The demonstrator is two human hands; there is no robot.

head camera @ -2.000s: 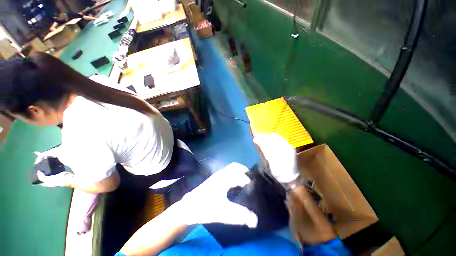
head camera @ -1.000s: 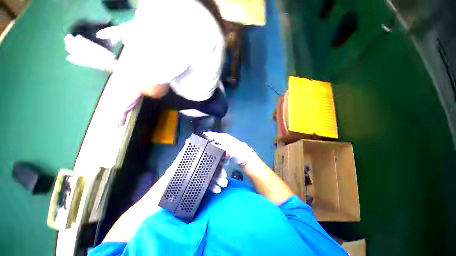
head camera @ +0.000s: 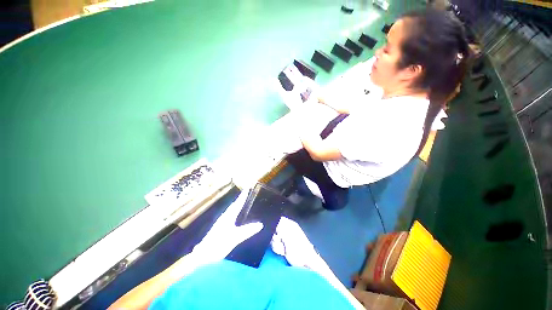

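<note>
A black housing (head camera: 261, 224) is held in front of my blue-clad lap, a plain dark face toward me. My left hand (head camera: 227, 233), in a white glove, grips its left side with the thumb across the face. My right hand (head camera: 293, 242), also gloved in white, is at its right side; its fingers are partly hidden and overexposed. Another black housing (head camera: 178, 132) lies on the green belt. A pale parts tray (head camera: 187, 181) with a pile of small black pieces sits at the belt edge.
A co-worker in white (head camera: 381, 133) sits ahead to the right, hands at a housing. More black housings (head camera: 342, 52) lie along the far belt. A yellow ribbed sheet (head camera: 422, 266) leans by a carton at lower right. A striped bundle (head camera: 41, 295) is at lower left.
The view has swung left toward the belt. The housing in my hands has turned from its perforated faces to a plain face. The tray and the belt housing now show more fully.
</note>
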